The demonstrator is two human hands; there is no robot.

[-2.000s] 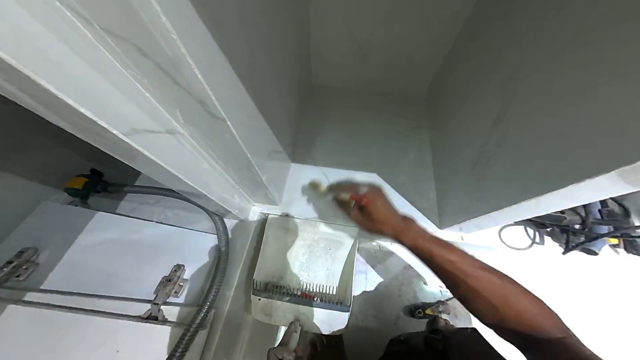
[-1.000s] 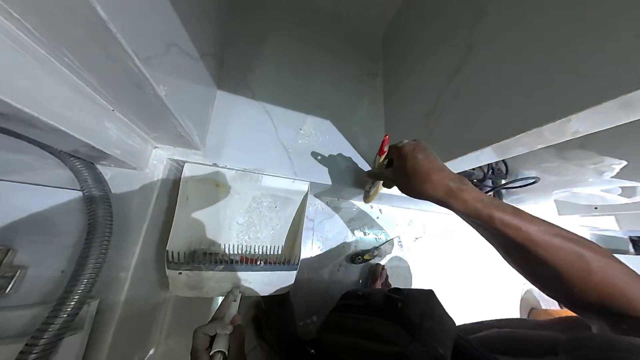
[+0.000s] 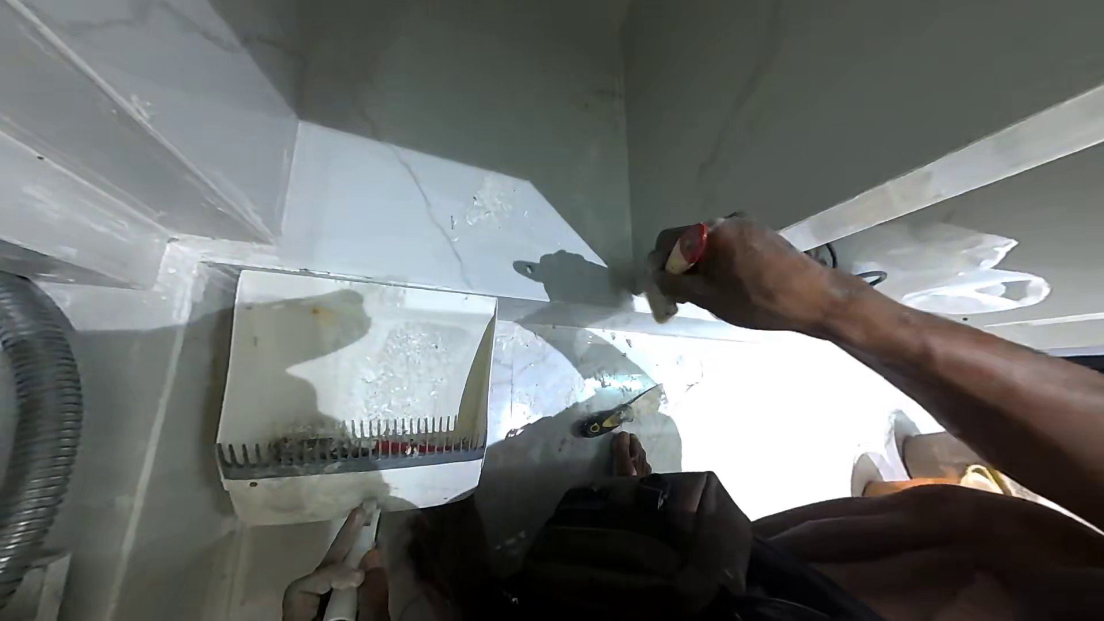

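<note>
My right hand point(image 3: 742, 272) grips a paintbrush point(image 3: 688, 248) with a red-tipped light handle. Its bristles point down near the raised edge of a white marbled surface, and their tips are partly hidden by the fingers. At the lower left, my left hand point(image 3: 332, 569) is closed around the pale handle of a white dustpan point(image 3: 293, 336). Bits of pale debris lie in the pan, with dark dirt and something red by its row of teeth. A putty knife point(image 3: 608, 420) with a black and yellow handle lies on the floor right of the pan.
A grey corrugated hose point(image 3: 43, 414) runs down the left side. Pale crumbs point(image 3: 493, 200) are scattered on the marbled ledge point(image 3: 371, 207). Grey panels rise on both sides of it. Dark cables point(image 3: 871, 277) and a torn white sheet point(image 3: 957, 267) lie beyond my right wrist.
My right hand with the brush has moved off the marbled ledge, toward its right end. My left hand now shows on the dustpan's handle. The view has shifted noticeably.
</note>
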